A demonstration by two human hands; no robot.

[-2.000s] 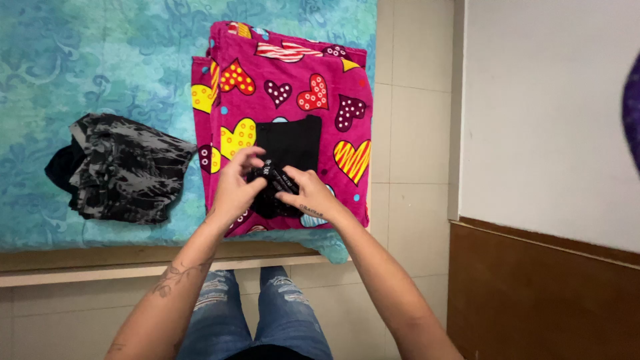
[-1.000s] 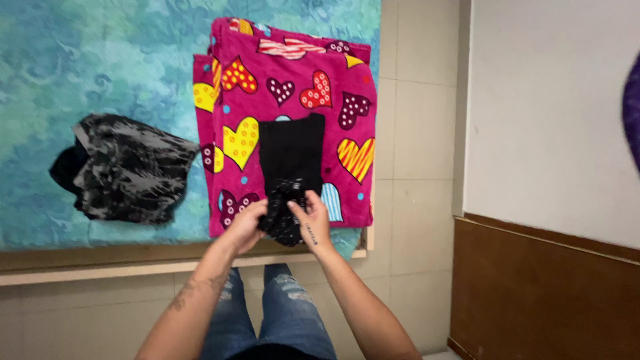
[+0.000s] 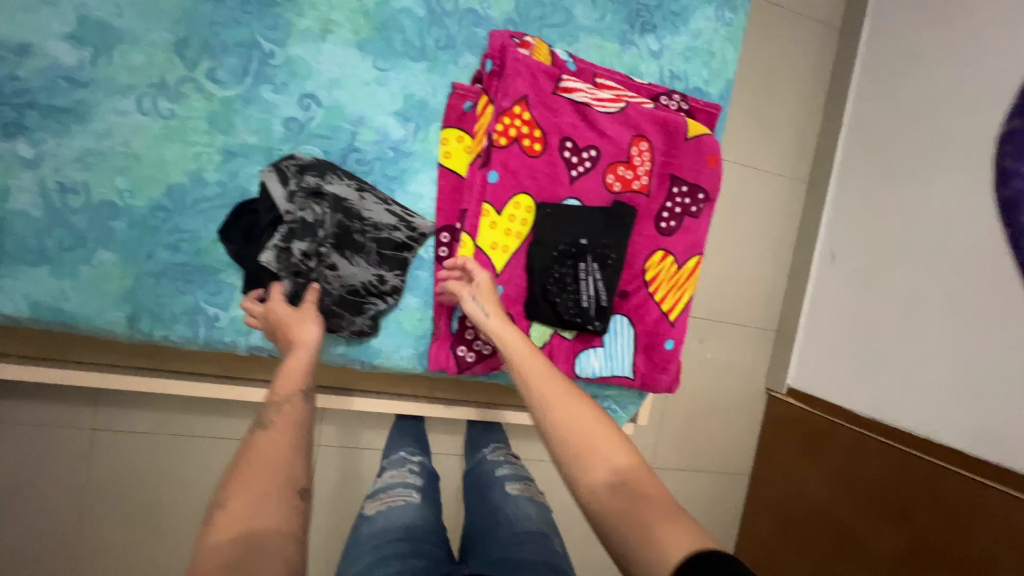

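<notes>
A folded black cloth garment (image 3: 580,264) with small print lies flat on a folded magenta blanket (image 3: 592,160) patterned with hearts. Left of the blanket is a bunched black-and-grey patterned garment (image 3: 344,240), with a plain black part (image 3: 250,232) sticking out at its left. My left hand (image 3: 290,316) is at the lower edge of the patterned garment, thumb and fingers apart; whether it grips the cloth cannot be told. My right hand (image 3: 472,292) hovers over the blanket's left edge, its fingers slightly spread and holding nothing.
A turquoise patterned sheet (image 3: 160,120) covers the bed, whose pale wooden edge (image 3: 200,388) runs along my side. Tiled floor (image 3: 720,320) lies to the right, then a white surface (image 3: 920,200) and a brown panel (image 3: 872,496). My legs are close to the bed edge.
Both hands have let go of the black garment, which is now folded smaller on the blanket. My left hand has moved left to the patterned garment, and my right hand has moved left too.
</notes>
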